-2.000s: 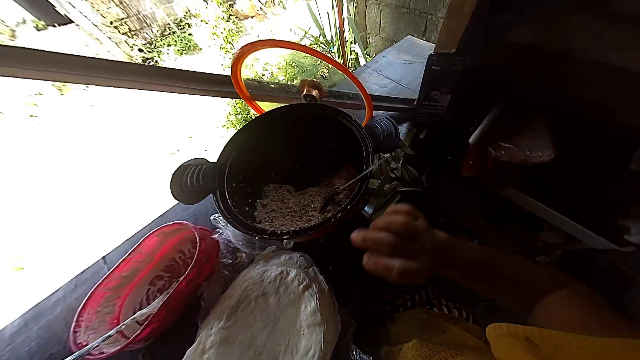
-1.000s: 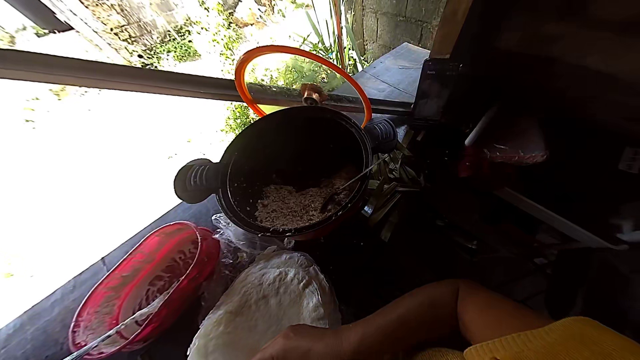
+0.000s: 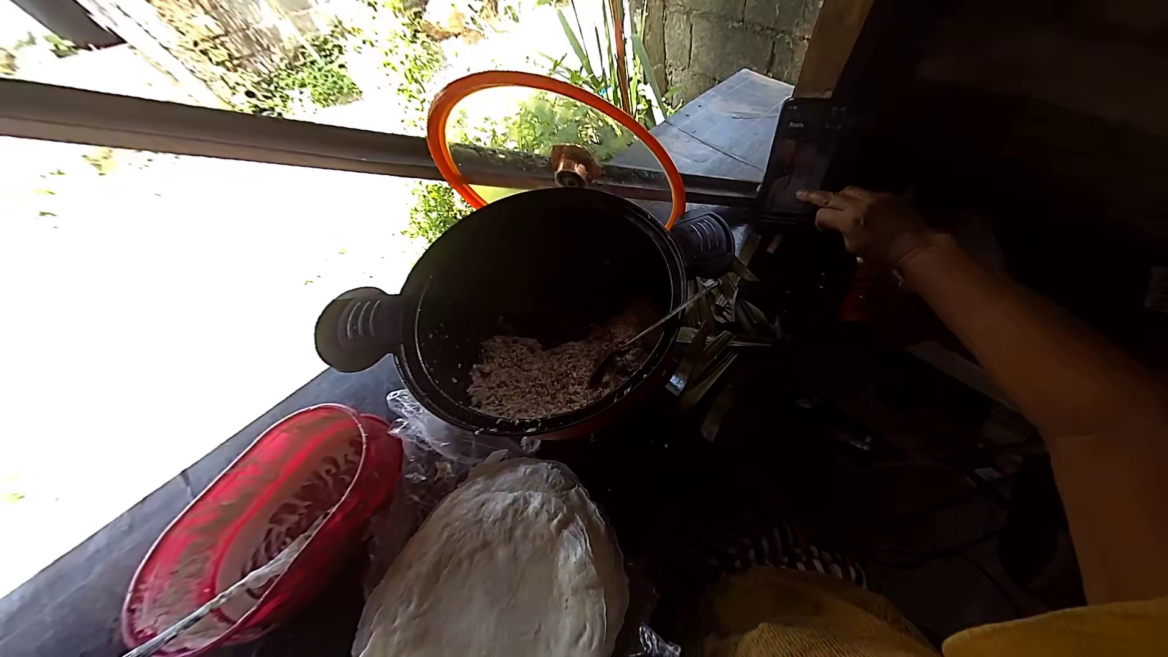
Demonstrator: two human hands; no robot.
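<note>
My right hand [image 3: 862, 219] reaches out at the upper right, its index finger extended to the screen of a dark phone or tablet [image 3: 797, 155]. It holds nothing. My left hand is not in view. Left of the hand, a dark two-handled pot [image 3: 547, 246] holds pale crumbly or grainy food [image 3: 538, 374], with a metal spoon [image 3: 652, 327] leaning in it. A flattened mass of pale dough [image 3: 511, 566] lies at the bottom centre. Beside it is a red plastic container [image 3: 342, 511] with pale residue and a utensil handle [image 3: 196, 616] across it.
An orange ring [image 3: 675, 173] stands behind the pot, near a metal rail [image 3: 274, 132]. Clear plastic wrap [image 3: 438, 433] lies between container and dough. Green leaf strips [image 3: 716, 356] lie right of the pot. Yellow cloth [image 3: 803, 611] shows at the bottom.
My right hand was by the pot, then over the dough's lower edge; it has since moved up and right to the device screen. The view has shifted little.
</note>
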